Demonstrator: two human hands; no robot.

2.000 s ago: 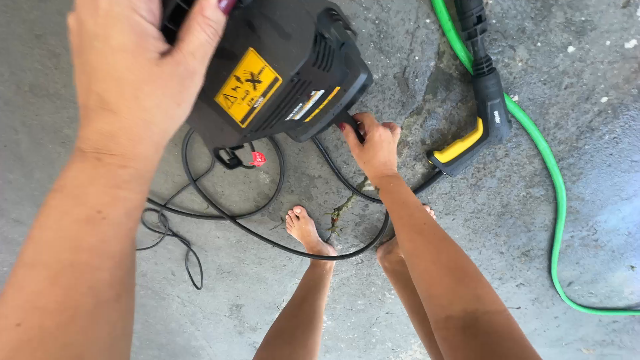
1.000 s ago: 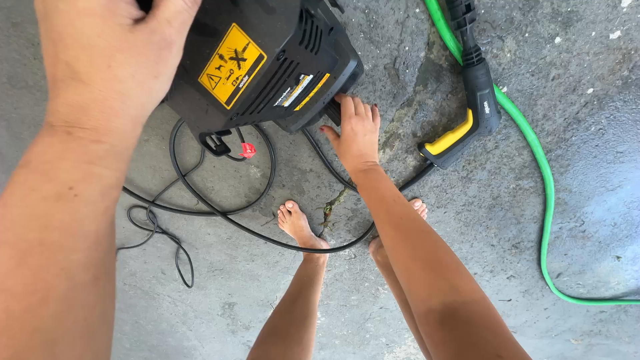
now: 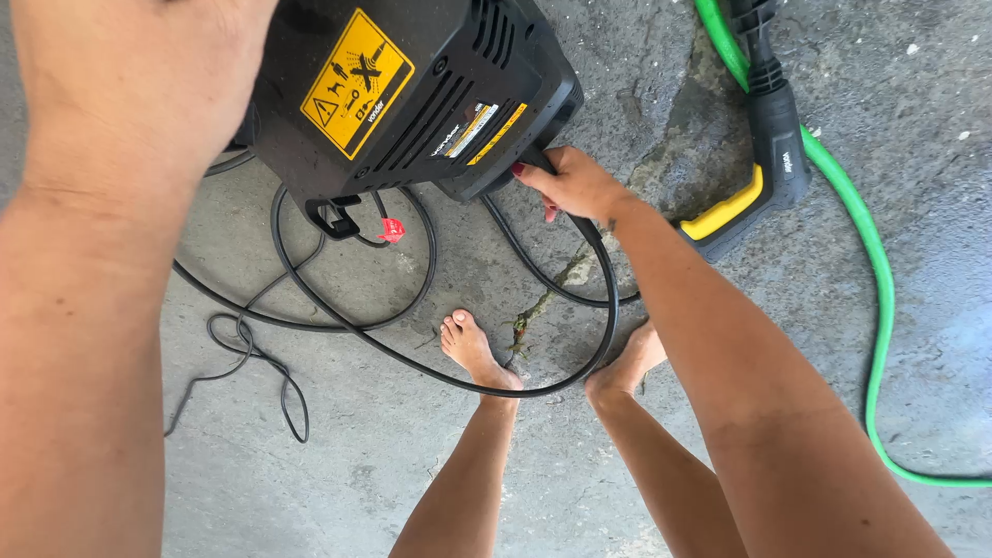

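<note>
A black Vonder pressure washer body (image 3: 434,93), with vents and a yellow warning sticker, is tilted at the upper middle. My right hand (image 3: 577,186) grips the thick black hose end (image 3: 539,161) at the lower right side of the washer; whether it is joined to the washer is hidden. From there the black hose (image 3: 612,294) loops down past my feet. At the upper left, my left hand (image 3: 139,85) is at the washer's far side, its fingers out of frame, so its hold cannot be made out.
A black spray gun with a yellow trigger (image 3: 725,205) lies on the concrete floor at the right. The green hose (image 3: 880,271) curves beside it. A thin black cord (image 3: 291,372) and a red tag (image 3: 392,230) are at the left. My bare feet (image 3: 473,349) stand near the hose loop.
My right hand, lately under the washer's lower corner, now shows its thumb on the hose end, with the hose coming down from it. The washer's side has shifted a little in view.
</note>
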